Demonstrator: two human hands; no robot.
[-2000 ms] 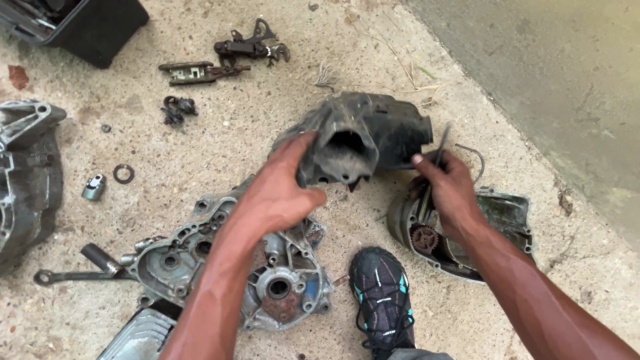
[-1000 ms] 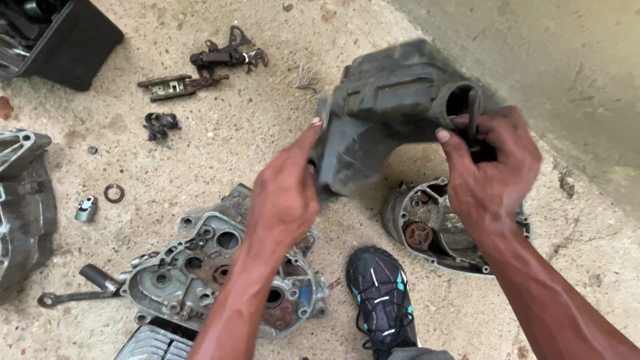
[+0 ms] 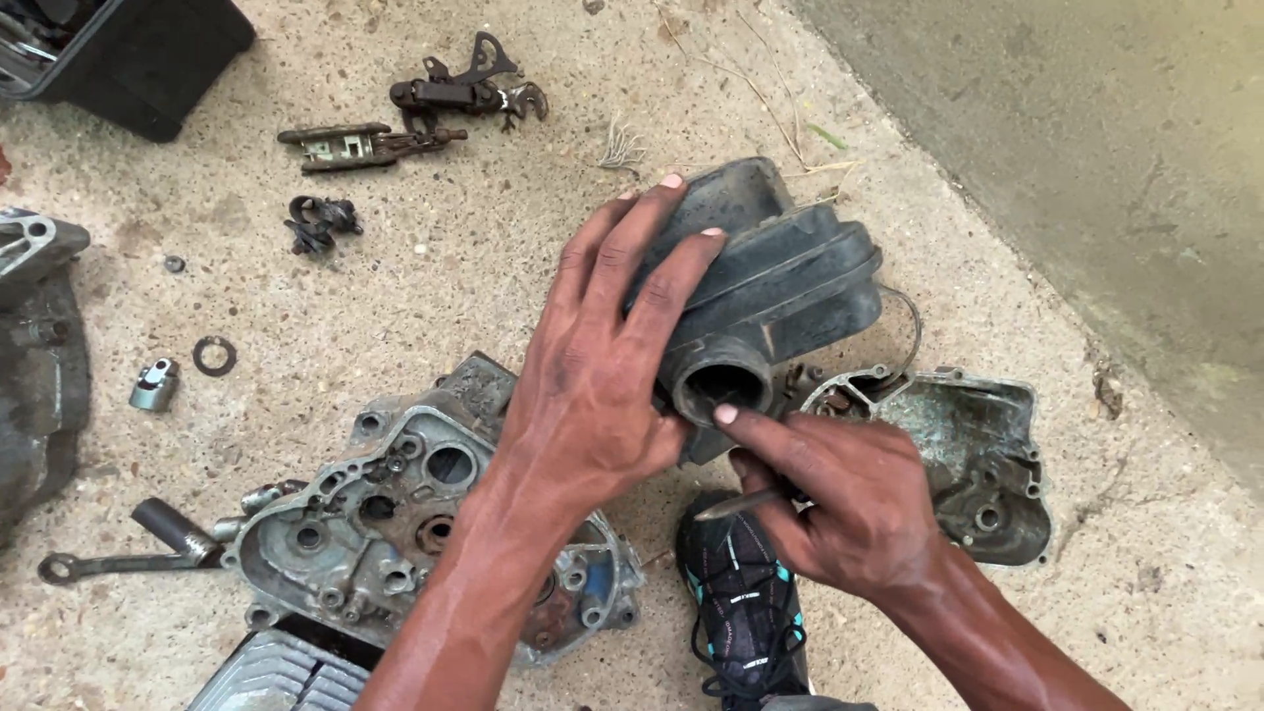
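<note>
My left hand [image 3: 602, 365] grips a black plastic airbox [image 3: 780, 286] from its left side, fingers spread over the top. The airbox is tilted, and its round inlet opening [image 3: 726, 385] faces me. My right hand [image 3: 849, 494] has its index fingertip at the lower rim of that opening. The other fingers of the right hand are curled round a thin metal tool [image 3: 736, 506], whose flat tip points left; its kind cannot be told. Under my left forearm lies an engine crankcase half [image 3: 336, 543]. An engine side cover [image 3: 987, 474] lies behind the right hand.
On the concrete are a black bin [image 3: 158, 79], brown metal linkage parts [image 3: 444, 94], a universal joint socket [image 3: 154, 385], a washer [image 3: 214, 356], another casing [image 3: 39, 365] and a finned cylinder [image 3: 286, 676]. My shoe [image 3: 741, 602] stands between the crankcase and the side cover. A raised concrete edge [image 3: 1066, 168] runs along the upper right.
The airbox has been turned so its round opening faces me. My right hand has moved down and left, from around the opening to its lower rim.
</note>
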